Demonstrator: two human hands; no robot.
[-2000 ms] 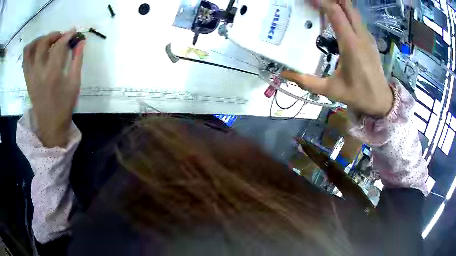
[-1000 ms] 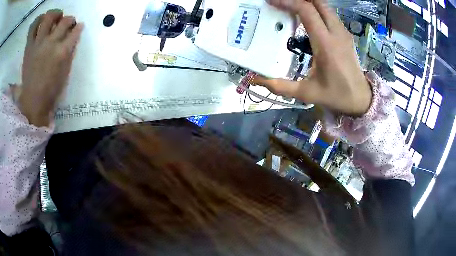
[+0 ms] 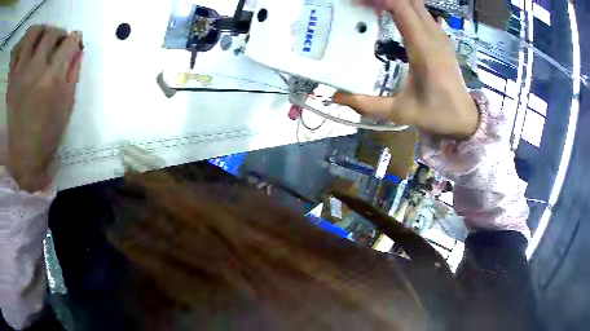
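The white face cover with blue JUKI lettering (image 3: 317, 39) lies at the top centre, on the machine head. My right hand (image 3: 430, 81) spans it from the right, thumb at its lower edge and fingers at its upper edge, cut off by the picture's top. My left hand (image 3: 42, 97) rests on the white table (image 3: 123, 84) at the far left, fingers curled down. Whether it holds anything is hidden. The dark needle area (image 3: 206, 29) and a shiny metal plate (image 3: 176, 26) lie left of the cover.
A long thin dark rod (image 3: 226, 90) runs from a pale end piece to the head. A red piece (image 3: 295, 112) and thin wire loops lie below the cover. Hair blocks the lower middle. Cartons (image 3: 404, 152) and a blue crate stand beyond the table edge.
The view has shifted, so the machine and table sit further left. The dark piece and small screws near my left hand no longer show. My right hand stays on the cover.
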